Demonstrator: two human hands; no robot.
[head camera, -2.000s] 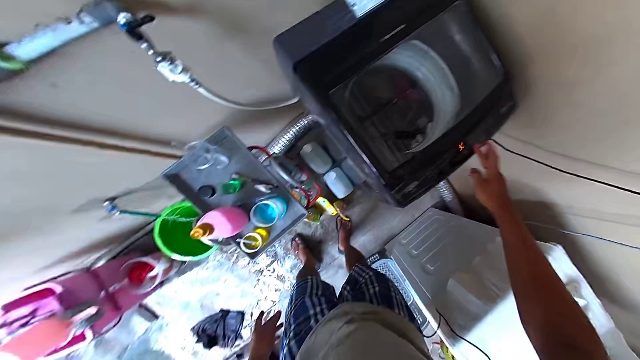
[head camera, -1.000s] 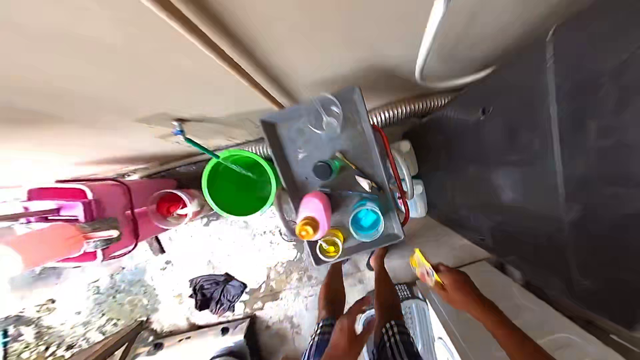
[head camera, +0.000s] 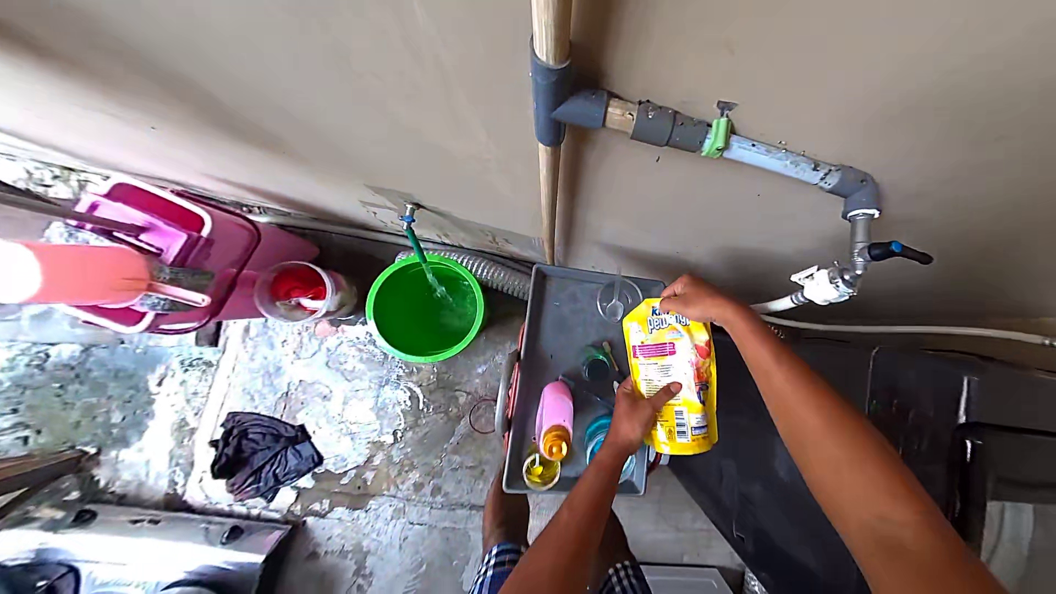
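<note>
A yellow refill pouch (head camera: 672, 375) hangs between my hands over the right side of a grey tray (head camera: 549, 330). Its lower left side is gripped by my left hand (head camera: 639, 412), while the fingers of my right hand (head camera: 691, 301) pinch the top corner. On the tray lie a pink bottle with an orange cap (head camera: 555, 417), a small tub of yellow stuff (head camera: 541, 470), a dark green jar (head camera: 596, 363) and a clear cup (head camera: 617, 299). A blue container (head camera: 601, 436) is partly hidden by my left forearm.
Water runs from a wall tap (head camera: 408, 216) into a green bucket (head camera: 425, 309). Left of it are a tub with a red thing (head camera: 299, 290) and a pink bin (head camera: 190, 247). Dark cloth (head camera: 266, 454) lies on the floor. A grey pipe (head camera: 775, 157) crosses the wall; a black machine stands right.
My right hand has moved from the washing machine panel to the yellow pouch, then brought it over the tray. My left hand has come up to grip the pouch too. The view has swung.
</note>
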